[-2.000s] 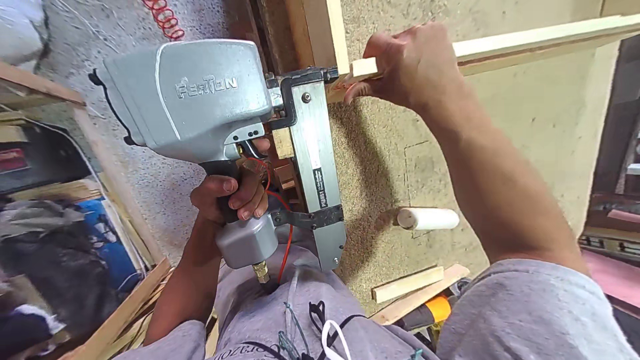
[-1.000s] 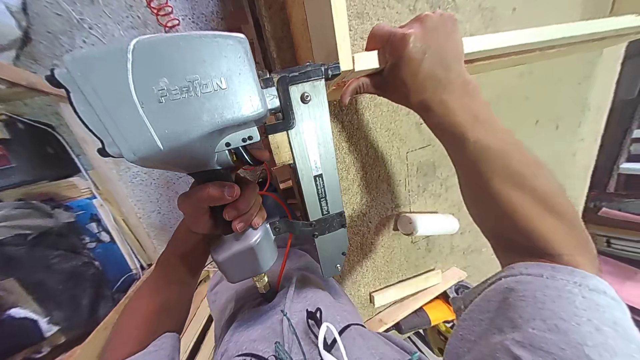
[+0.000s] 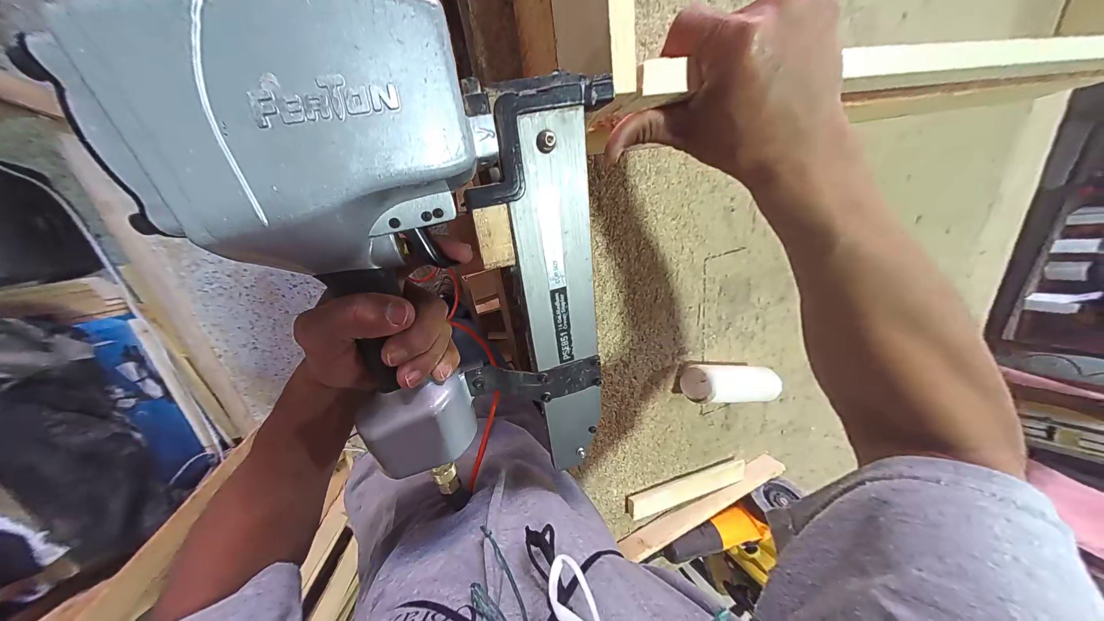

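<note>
My left hand (image 3: 379, 336) grips the black handle of a grey Ferton pneumatic stapler (image 3: 302, 129), one finger at its trigger. The stapler's nose end lies against a joint of pale wooden pieces at the top centre, and its long metal magazine (image 3: 552, 259) runs down toward my body. My right hand (image 3: 750, 95) pinches a long wooden strip (image 3: 966, 65) close to its end, where it meets an upright wooden board (image 3: 621, 43). An air fitting (image 3: 446, 477) is at the base of the handle. The exact contact at the nose is partly hidden.
A white cylinder (image 3: 731, 383) lies on the particleboard bench top (image 3: 655, 285). Short wooden offcuts (image 3: 686, 489) and an orange and black tool (image 3: 729, 528) are near the bottom right. A red hose (image 3: 493, 414) hangs beside the handle. More timber lies at lower left, shelves at right.
The stapler and my left hand appear slightly shifted in view. My right hand keeps its hold on the wooden strip, and the stapler's nose stays at the joint.
</note>
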